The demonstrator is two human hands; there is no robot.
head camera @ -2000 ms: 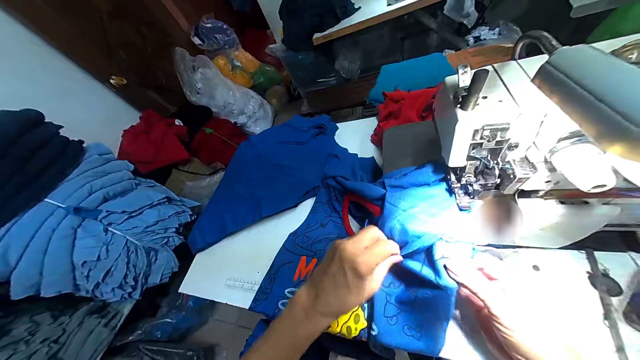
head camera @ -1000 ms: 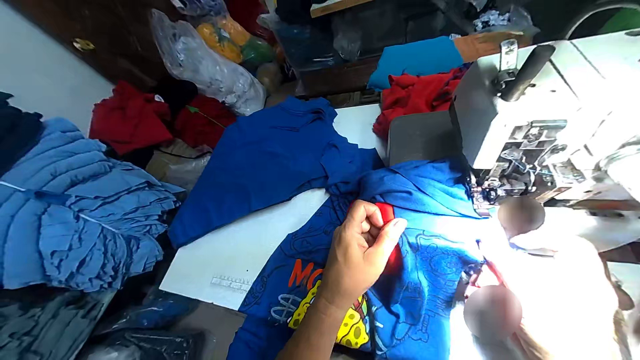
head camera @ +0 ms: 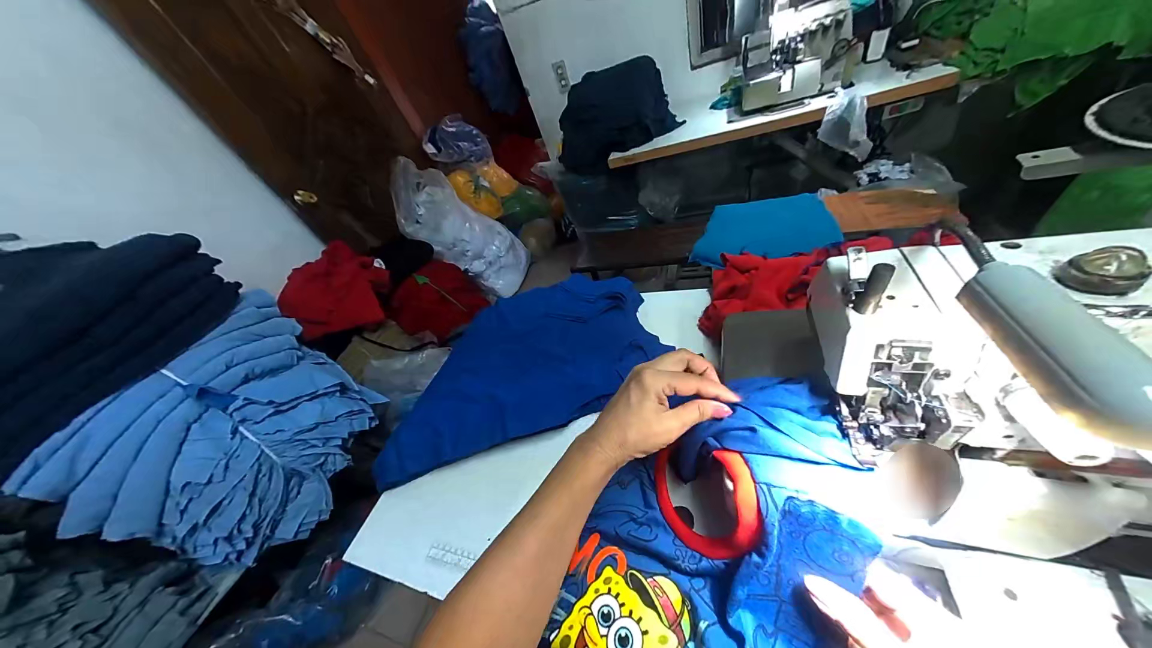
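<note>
A blue printed T-shirt (head camera: 792, 540) with a red ribbed neckband (head camera: 742, 531) and a yellow cartoon figure lies on the white work table. My left hand (head camera: 666, 405) pinches the plain blue fabric above the neckband between thumb and fingers. At the lower right, my right hand (head camera: 873, 603) rests on the printed cloth, partly washed out by the lamp's glare; its grip is unclear. The shirt's upper right edge reaches the needle area of an overlock sewing machine (head camera: 900, 387).
Blue garment pieces (head camera: 531, 360) lie left of the shirt. A grey lamp (head camera: 1053, 333) hangs over the machine. Red cloth (head camera: 765, 288) sits behind. Tied light-blue bundles (head camera: 207, 432) stand at left, and a second sewing machine (head camera: 783, 72) is at the back.
My left hand has gone from the red neckband to the plain blue fabric above it. The neckband now shows as an open ring. The view has shifted noticeably.
</note>
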